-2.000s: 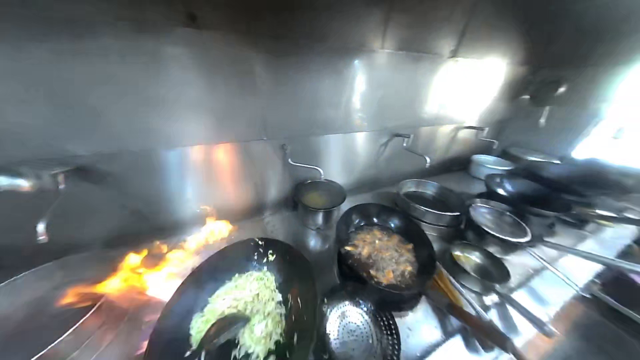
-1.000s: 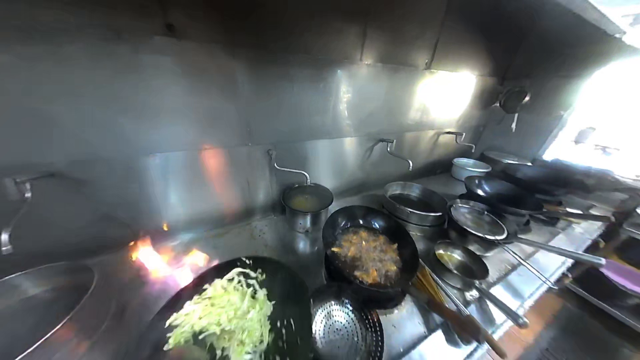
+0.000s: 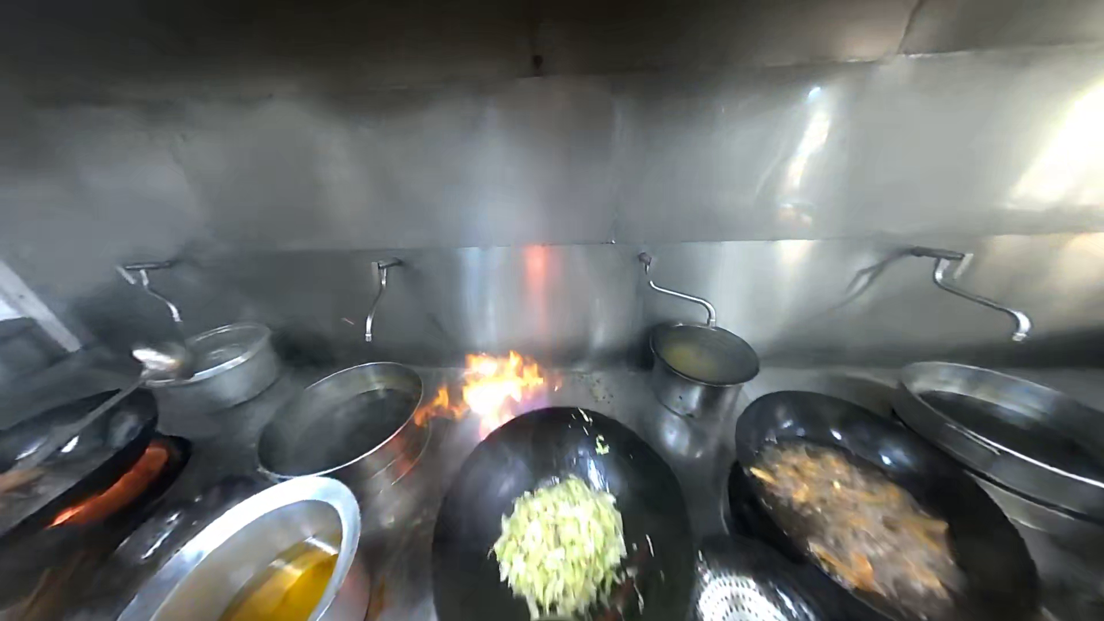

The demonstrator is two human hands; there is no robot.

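Neither of my hands shows in the head view. A black wok (image 3: 483,509) with shredded pale green cabbage (image 3: 562,548) in it stands at the bottom centre, nearest to me. Orange flames (image 3: 503,388) rise behind its left rim. To the right, a second black wok (image 3: 992,526) holds brown pieces in bubbling liquid. A perforated metal strainer (image 3: 740,599) lies between the two woks, partly cut off by the lower edge. At the bottom left stands a metal container with yellow oil (image 3: 293,586) inside.
Behind are a pot of cloudy liquid (image 3: 703,358), a wide metal pan (image 3: 341,423) and a metal pot (image 3: 226,366). Another wok (image 3: 78,431) with a ladle (image 3: 95,414) sits over a glowing burner at far left. A steel basin (image 3: 1009,423) stands at right. Faucets (image 3: 681,293) project from the wall.
The view has swung left, bringing the oil container and the far-left wok into sight. The flames behind the cabbage wok are larger than one second ago. A utensil seen in the cabbage earlier no longer shows.
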